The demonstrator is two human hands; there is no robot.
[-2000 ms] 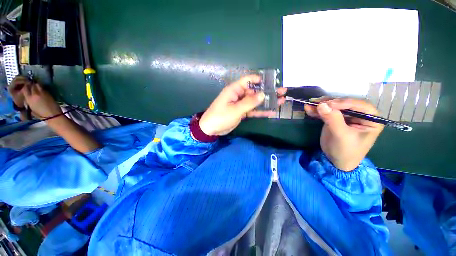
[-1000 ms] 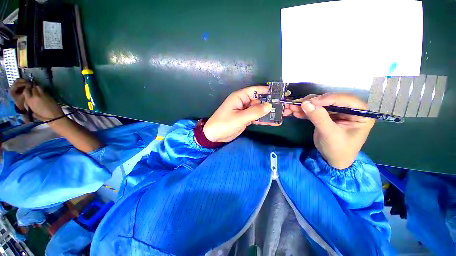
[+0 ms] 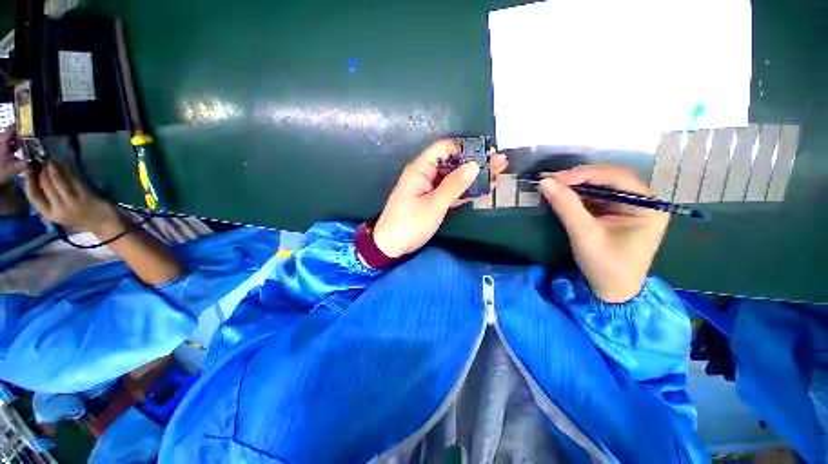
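Observation:
My left hand [image 3: 420, 192] holds a small dark circuit board module [image 3: 474, 163] between thumb and fingers above the bench. My right hand [image 3: 617, 222] holds a thin black pen-like tool [image 3: 626, 198], its tip pointing left over the small grey adhesive pads [image 3: 507, 191]. These pads lie in a short row just right of the module and below the paper; my right fingertips partly cover the area beside them. Whether a pad is on the tip is too small to tell. Several upright grey adhesive strips [image 3: 724, 165] lie to the right of my right hand.
A white paper sheet [image 3: 622, 72] lies beyond my hands on the dark green bench top [image 3: 300, 54]. At left are a yellow-handled screwdriver [image 3: 145, 172] and a black box with a white label [image 3: 80, 77]. A neighbour's hands [image 3: 77, 199] work at the far left edge.
The module has moved slightly up and left with my left hand, uncovering the small pads. The tool's tip has left the module and is now at the pads. The neighbour's hands have moved apart.

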